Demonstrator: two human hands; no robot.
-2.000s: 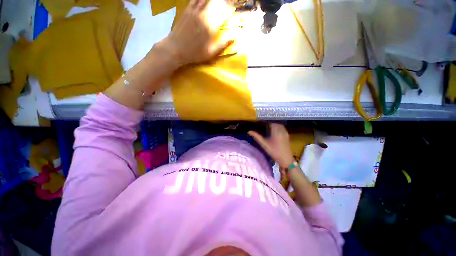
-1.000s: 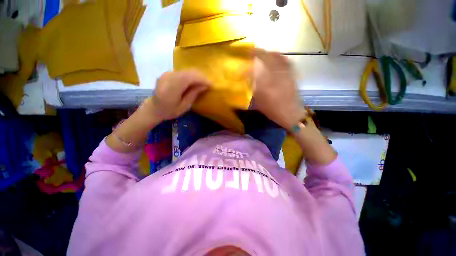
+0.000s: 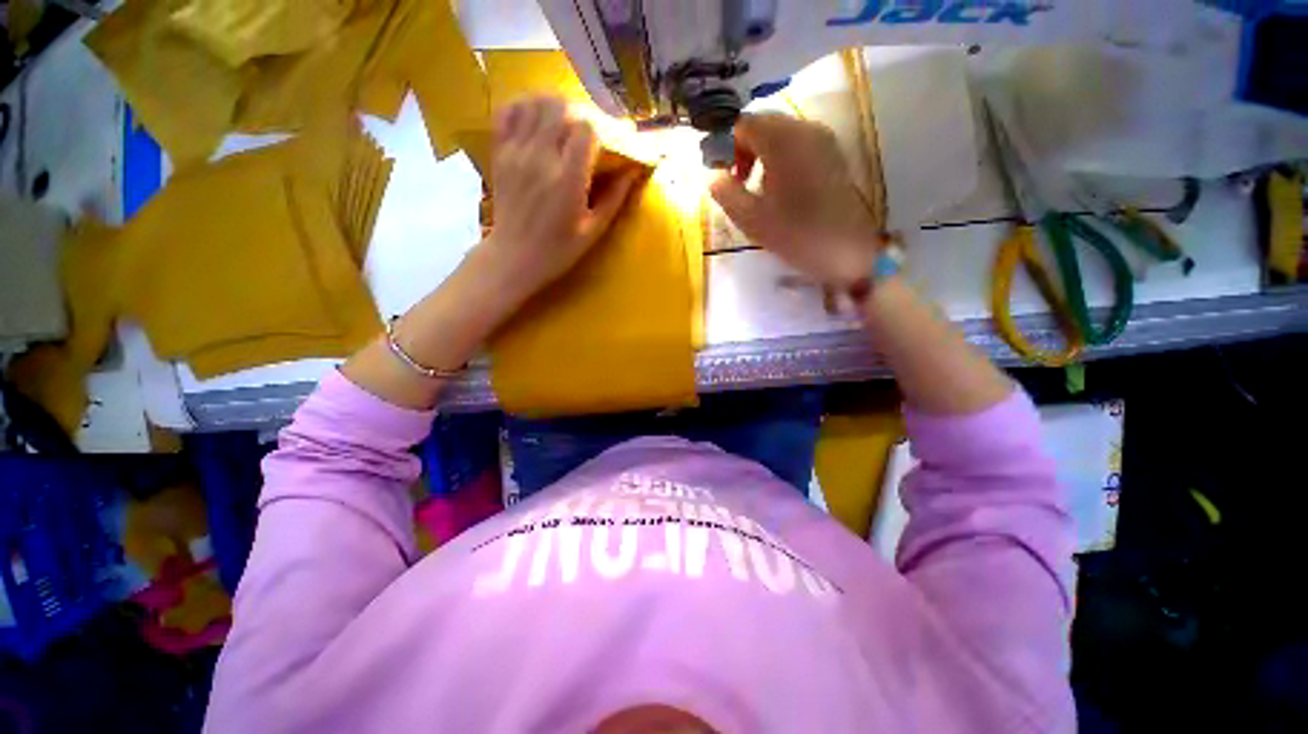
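Observation:
A mustard fabric panel lies under the needle area and hangs over the table's front edge. My left hand holds a fold of it at its upper part, left of the needle. My right hand is at the dark round knob beside the needle, with its fingertips against it. The white sewing machine head with blue lettering is above. The presser foot and needle are lost in the lamp's glare.
Stacks of cut mustard pieces lie at left. Shears with yellow and green handles lie at right, beside a small dark-green tool. Pale pieces lie right of the needle. A blue crate is below left.
The panel, bunched between both hands at the table edge, now lies flatter toward the needle. Both hands have moved forward, the right to the knob. The machine head has come into view.

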